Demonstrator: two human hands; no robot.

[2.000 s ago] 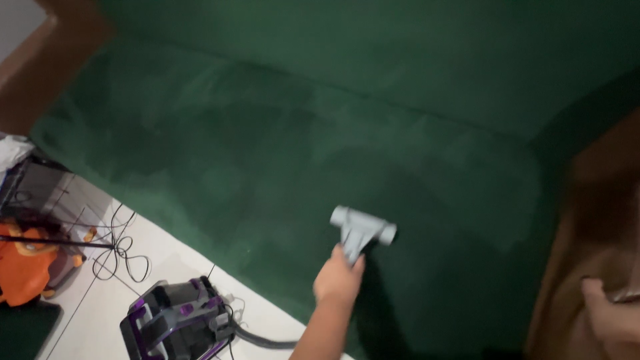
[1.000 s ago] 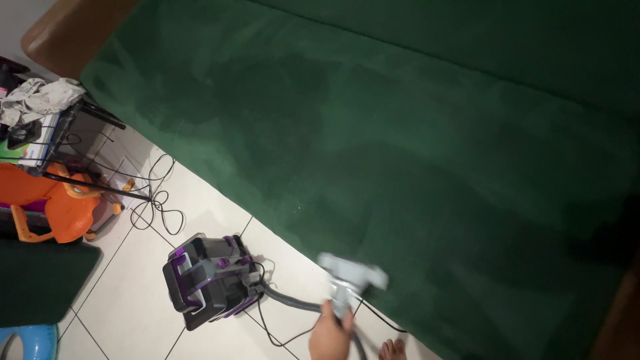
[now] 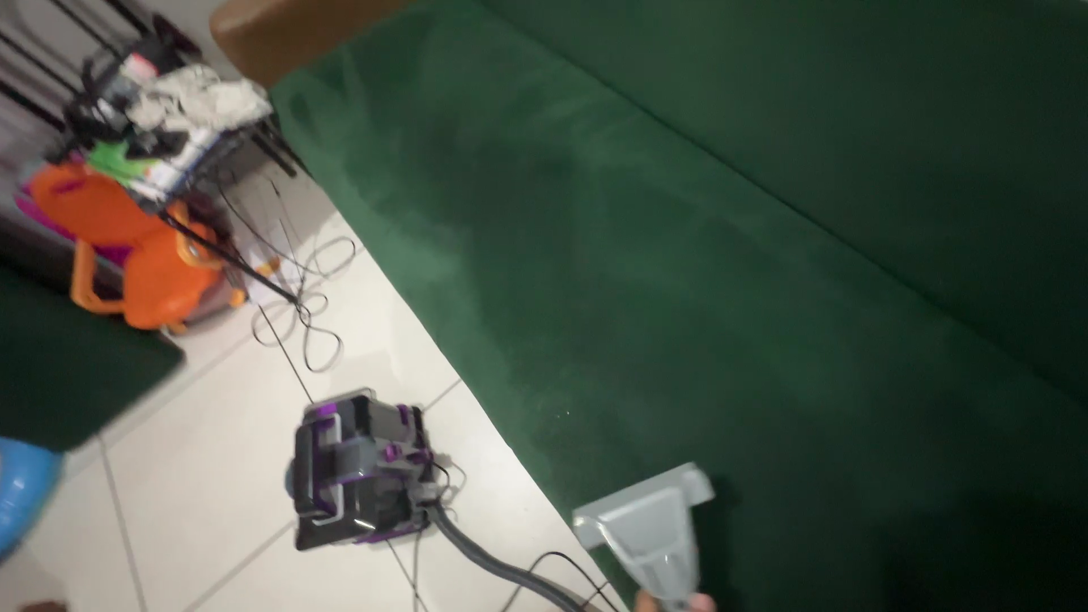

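Note:
At the bottom edge, the fingertips of my left hand (image 3: 702,603) close around the neck of a translucent grey upholstery nozzle (image 3: 659,531); the rest of the hand is cut off. Its wide head lies over the front edge of the green fabric sofa seat (image 3: 544,280), tilted up to the right. Whether it touches the fabric cannot be told. To the left, a black and purple portable carpet cleaner (image 3: 361,472) stands on the tiles, and its grey hose (image 3: 501,568) runs toward the bottom edge near my left hand. My right hand is out of view.
Loose black cables (image 3: 319,319) lie on the tiled floor (image 3: 212,450). At upper left are an orange child's seat (image 3: 166,272) and a black rack (image 3: 217,153) heaped with cloths. A brown armrest (image 3: 289,38) borders the sofa; a blue rounded object (image 3: 25,493) sits at far left.
My left hand and the nozzle have moved from over the seat to its front edge. The hand at the right edge two seconds ago is out of view. The view has shifted left.

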